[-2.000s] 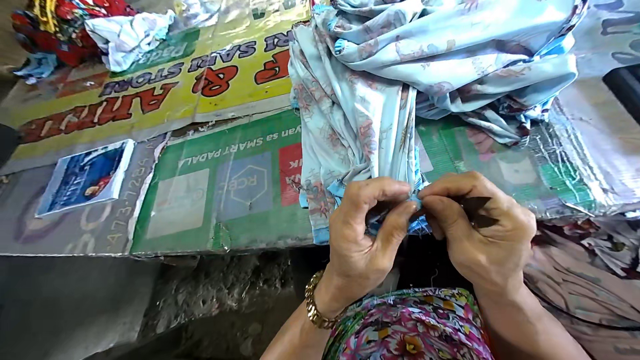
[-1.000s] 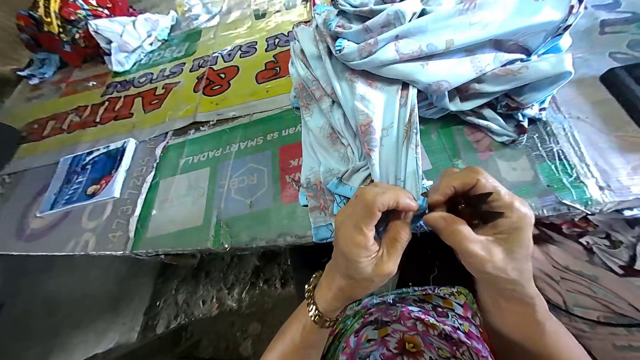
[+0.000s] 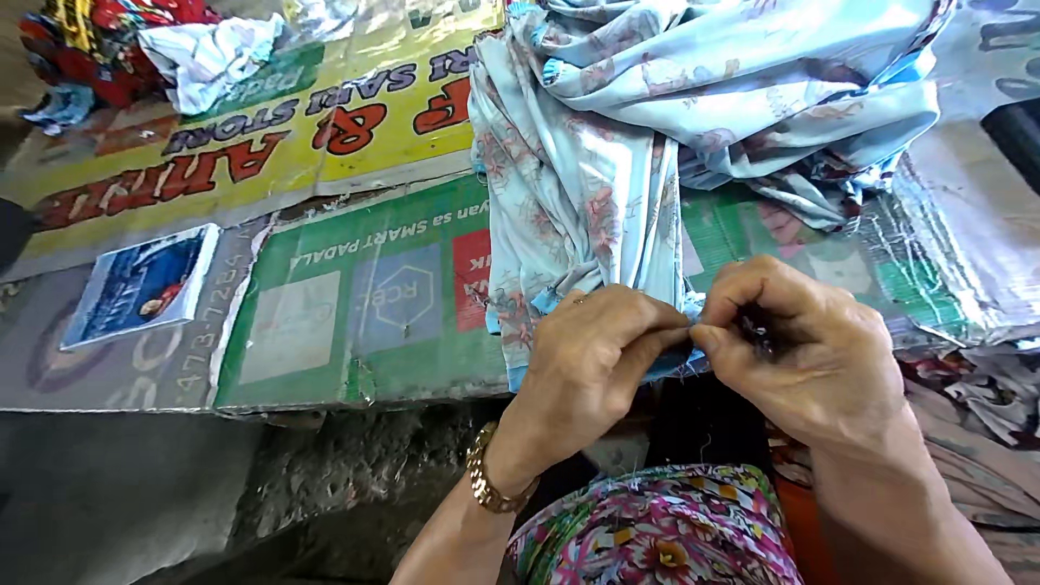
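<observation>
A pale blue printed fabric lies in folds on the table, its bright blue edge hanging at the front. My left hand pinches that edge between thumb and fingertips. Close against it, my right hand has thumb and forefinger pinched together at the same edge. A small dark object, mostly hidden, sits inside the curled fingers of my right hand; what it is cannot be told from this frame. More of the same fabric is heaped behind.
Printed tarpaulin sheets cover the table. A blue printed booklet or packet lies at the left. Red and yellow cloth and a white cloth are piled at the back left. A black object is at the right edge, with cloth below.
Pointed dark tips showed beyond my right fingers earlier; now the dark object is mostly hidden in that hand. Both hands have stayed near the blue edge.
</observation>
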